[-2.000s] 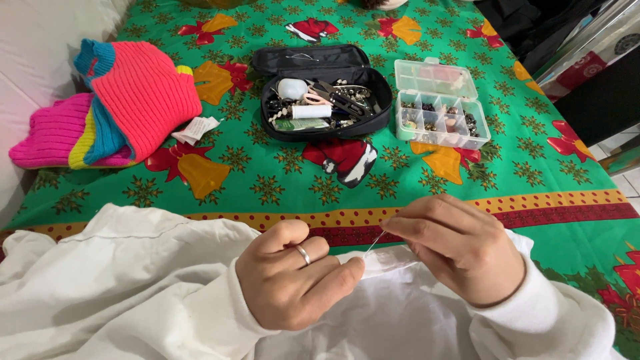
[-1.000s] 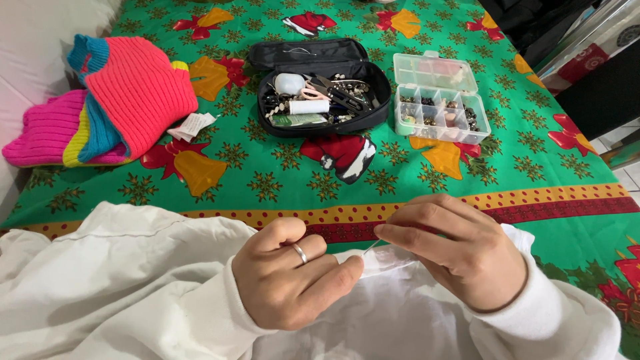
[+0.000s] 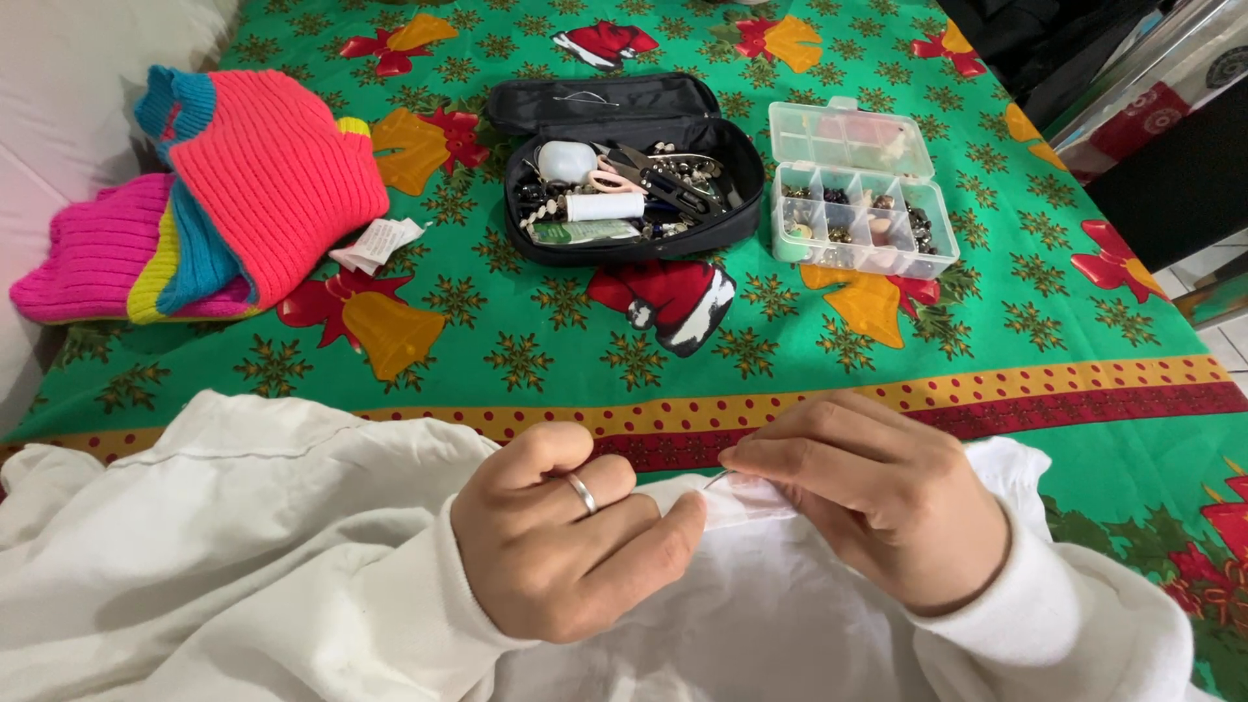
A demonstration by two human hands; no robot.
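Note:
White cloth [image 3: 770, 595] lies across the near edge of the table, its folded edge running between my hands. My left hand [image 3: 575, 536], with a silver ring on one finger, pinches that edge between thumb and fingers. Between the fingertips of my right hand [image 3: 868, 487] is a thin sewing needle [image 3: 719, 479], its free end close to my left fingertips and touching or entering the cloth; which of these I cannot tell. My right hand rests against the cloth edge too. Any thread on the needle is not clearly visible.
Beyond my hands, on a green Christmas tablecloth [image 3: 517, 361], stand an open black zip case [image 3: 634, 252] with a white thread spool [image 3: 604, 206], thread snips [image 3: 663, 180] and beads, and an open clear compartment box [image 3: 863, 255] of beads. Colourful ribbed knitwear [image 3: 283, 175] lies at the left.
My right fingertips have come down a little closer to my left hand, and less of the needle shows between them than two seconds ago. My left hand keeps its pinch.

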